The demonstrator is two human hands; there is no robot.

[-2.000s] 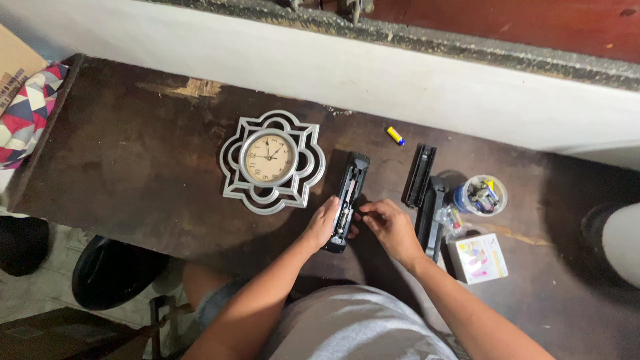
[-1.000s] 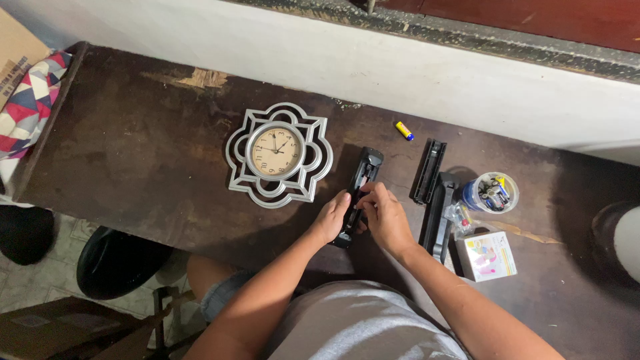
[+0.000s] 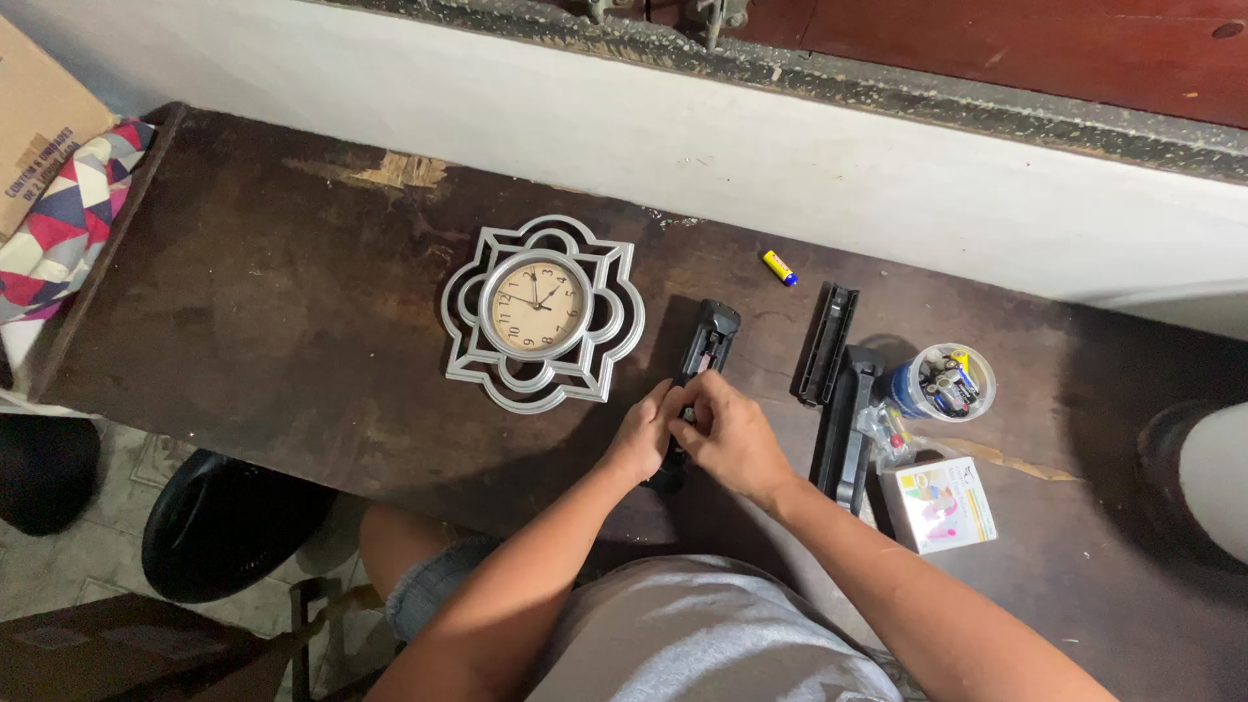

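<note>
A long black plastic device (image 3: 714, 327) with an uncovered compartment lies tilted in front of me. My left hand (image 3: 643, 429) grips its lower left side. The fingers of my right hand (image 3: 726, 434) are bent over the compartment, touching something small there; the fingers hide most of it. To the left lies a silver-framed clock (image 3: 537, 304) with a cream dial. Beyond my right hand are a yellow and blue battery (image 3: 780, 268), a narrow black plastic piece (image 3: 829, 343) and a second long black device (image 3: 846, 434).
A clear plastic tub (image 3: 907, 385) of batteries stands at the right, beside a small plastic bag (image 3: 887, 434) and a white printed box (image 3: 941, 505). A white cylindrical object (image 3: 1214, 478) is at the far right. Patterned cloth (image 3: 58, 229) and a cardboard box (image 3: 44, 127) are at the left.
My right hand was just right of the device two seconds ago; it has moved left onto the compartment. The left hand keeps its hold.
</note>
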